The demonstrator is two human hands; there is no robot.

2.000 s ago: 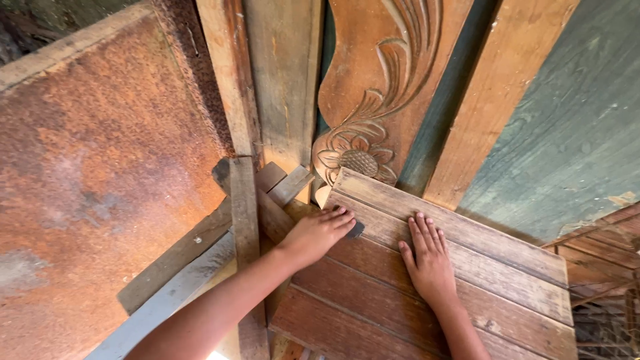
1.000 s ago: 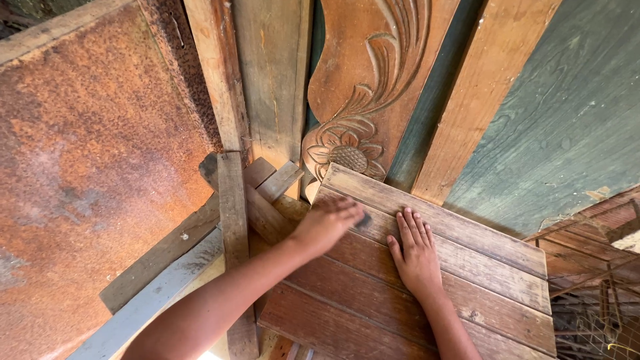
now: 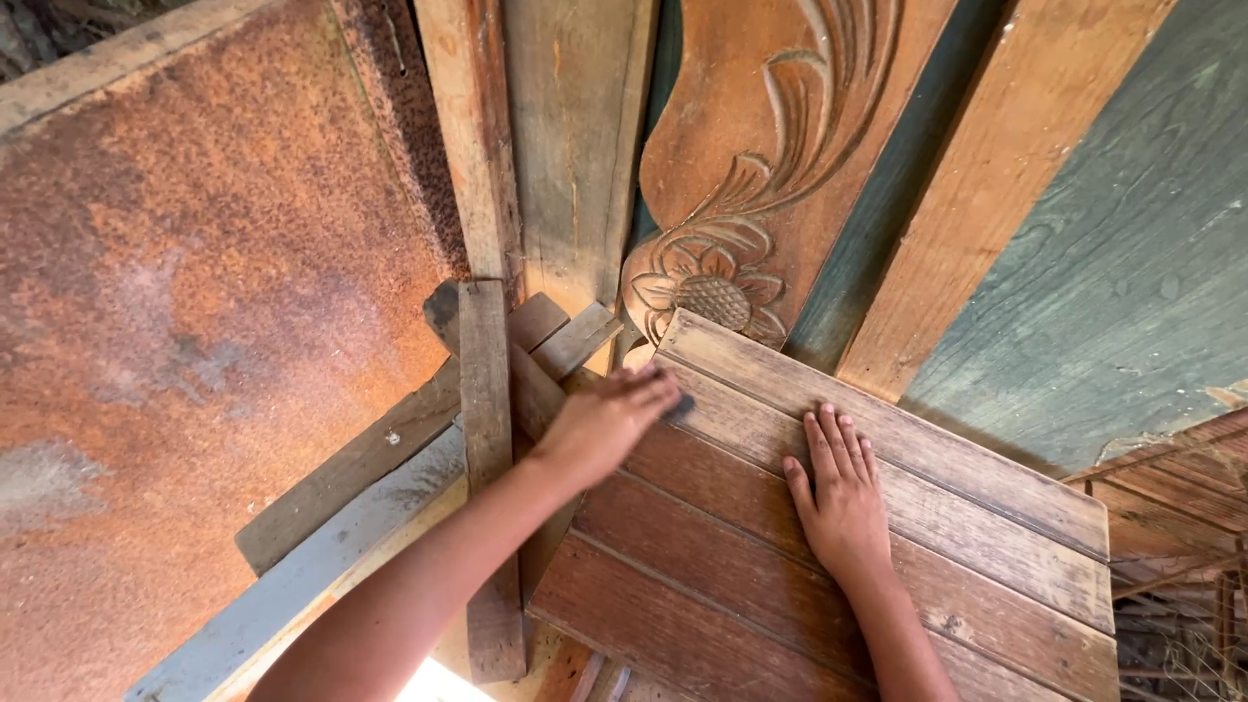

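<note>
A slatted wooden panel [image 3: 741, 565] lies below me, its upper slats pale and worn, its lower ones darker reddish brown. My left hand [image 3: 609, 419] is at the panel's upper left edge, slightly blurred, its fingers closed on a small dark pad [image 3: 680, 408], perhaps sandpaper, that touches the surface. Flat on the middle of the panel, across the upper slats, rests my right hand [image 3: 840, 487] with nothing in it. The underside of the pad is hidden.
A rusty metal sheet [image 3: 195, 322] stands at left. Loose wooden offcuts [image 3: 485, 439] and a grey board [image 3: 322, 565] lie beside the panel. Behind it stand a flower-carved wooden board [image 3: 770, 156], upright planks [image 3: 580, 146] and a green board [image 3: 1102, 244]. Tangled sticks [image 3: 1180, 634] are at right.
My left hand has shifted slightly along the panel's upper left end, with the dark pad still under its fingers. My right hand stays flat on the slats.
</note>
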